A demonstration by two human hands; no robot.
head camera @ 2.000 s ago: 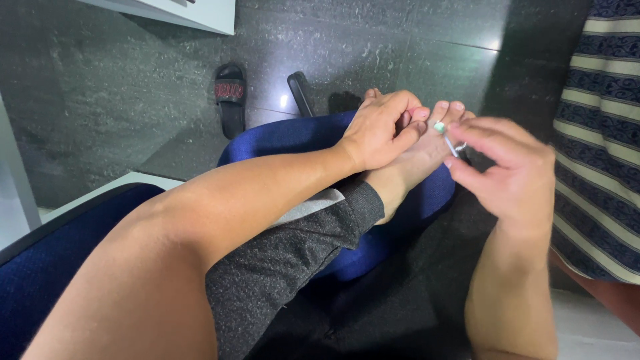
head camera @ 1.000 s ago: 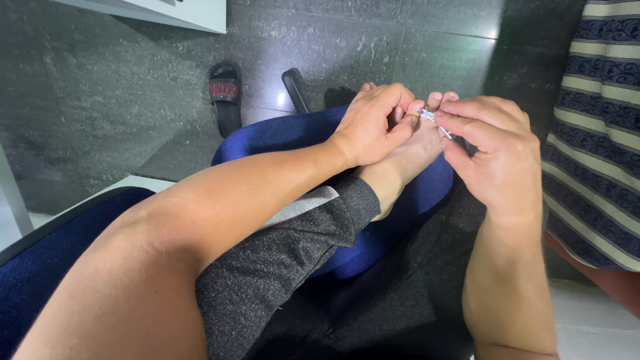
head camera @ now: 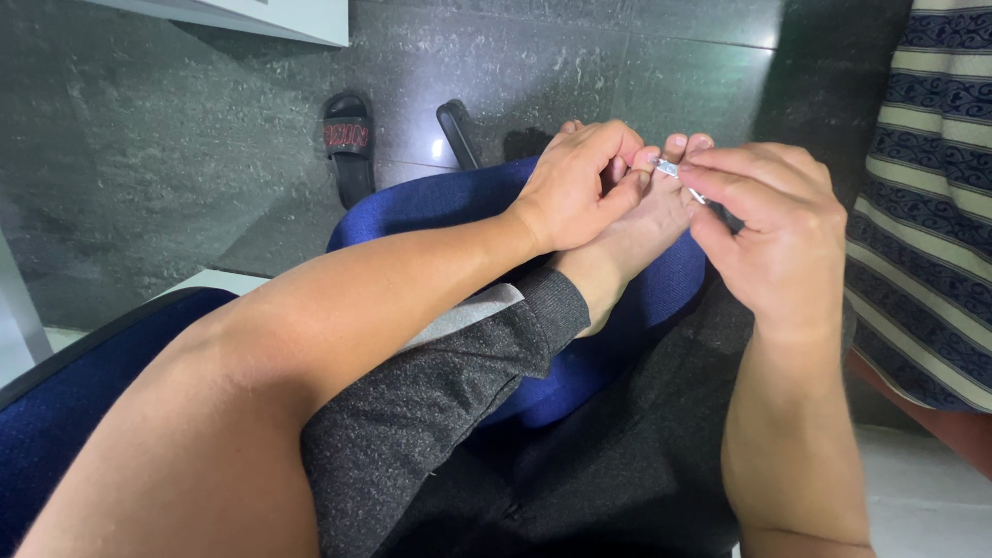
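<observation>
A bare foot [head camera: 639, 221] rests on the blue fabric seat of a chair [head camera: 434, 201], below a dark grey trouser cuff [head camera: 559, 308]. My left hand [head camera: 585, 182] lies over the toe side of the foot, its thumb and fingers closed on one toe. Between the thumb and fingers of my right hand [head camera: 763, 217] is a small shiny metal nail clipper [head camera: 668, 168]. Its tip is at the toe held by my left hand, and its lever points down toward my right thumb. The exact contact of the clipper's jaws with the nail is too small to tell.
A black slide sandal [head camera: 350, 147] lies on the dark tiled floor, left of a black chair-base leg [head camera: 459, 133]. White furniture [head camera: 310, 19] stands at the top left. At the right edge is a person in striped blue and cream cloth [head camera: 930, 194]. Another blue chair part [head camera: 101, 356] is at lower left.
Two seconds ago the clipper was a little off the toes in my right hand; my right hand has moved left and the clipper is now at the toe. My left hand has stayed on the foot.
</observation>
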